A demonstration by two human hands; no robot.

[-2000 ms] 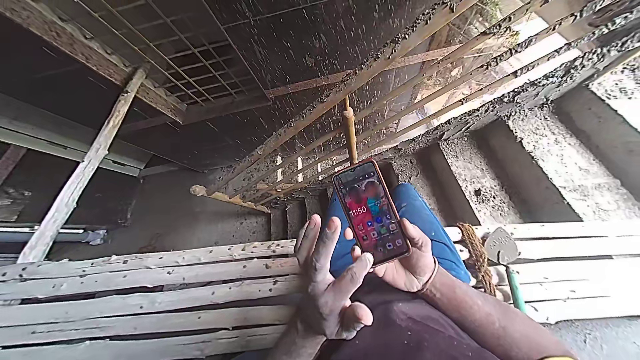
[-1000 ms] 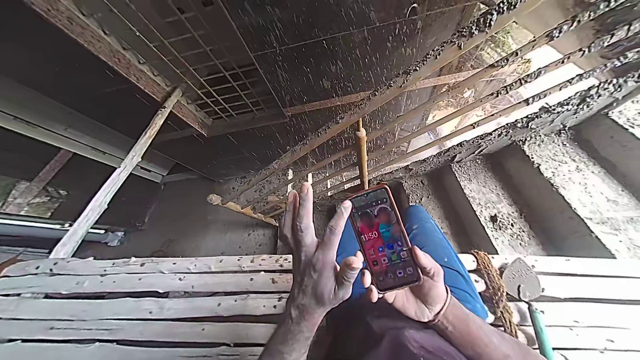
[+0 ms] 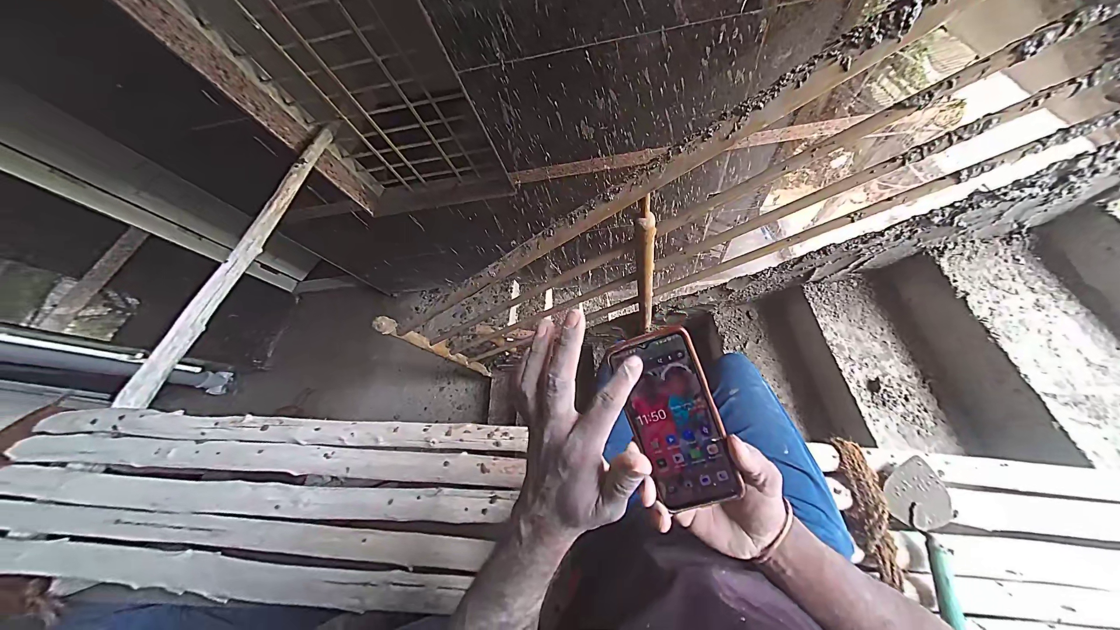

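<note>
A smartphone (image 3: 678, 420) in an orange-rimmed case lies tilted in my right hand (image 3: 744, 503), its lit screen facing up and showing rows of icons. My thumb and fingers grip its lower end. My left hand (image 3: 569, 446) is spread beside the phone's left edge and holds nothing. Its index fingertip is over the upper left of the screen; whether it touches the glass cannot be told. Both hands are above my lap, where blue trousers (image 3: 761, 429) show.
I sit on whitish wooden poles (image 3: 262, 490). To the right lie a coiled brown rope (image 3: 866, 507) and a trowel (image 3: 919, 494) with a green handle. Concrete steps (image 3: 875, 376) run at the right. Ahead stand a mortar-spattered railing (image 3: 612, 206) and a slanting wooden prop (image 3: 227, 271).
My left hand has come over the phone, its index fingertip now at the top of the screen. My right hand still holds the phone.
</note>
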